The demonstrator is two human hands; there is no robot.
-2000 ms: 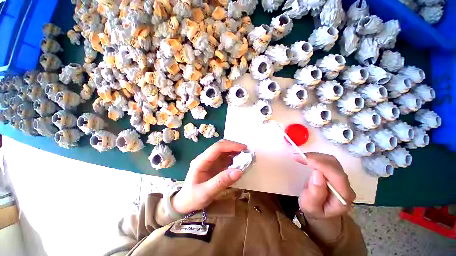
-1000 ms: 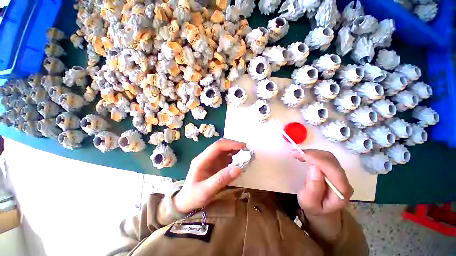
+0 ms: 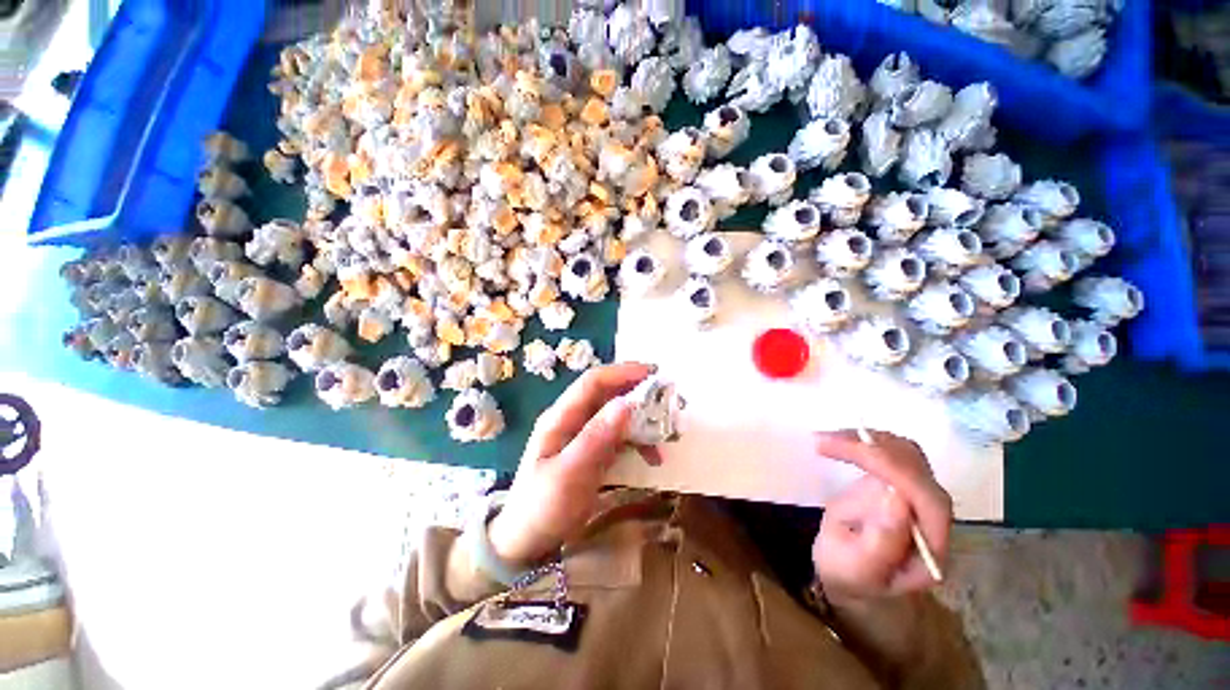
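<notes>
My left hand (image 3: pixel 573 452) holds a grey-white ridged part (image 3: pixel 656 411) between thumb and fingers over the left edge of the pale work sheet (image 3: pixel 728 452). My right hand (image 3: pixel 884 519) holds a thin pale stick (image 3: pixel 925 550) at the sheet's front right. The fingers hide part of the stick. The red disc (image 3: pixel 781 353) lies on the sheet beyond my hands. Whether it holds liquid, I cannot tell.
Small grey and orange parts (image 3: pixel 459 175) lie in a heap at centre-left. Hollow ridged parts (image 3: pixel 942 299) stand in rows at right, some on the sheet. Greyer parts (image 3: pixel 256 340) stand at far left. A blue tray (image 3: pixel 149 121) is back left; blue bins (image 3: pixel 1147 243) are at right.
My right hand has drawn the stick back from the red disc towards me and turned. The part in my left hand is turned differently. The camera view has shifted.
</notes>
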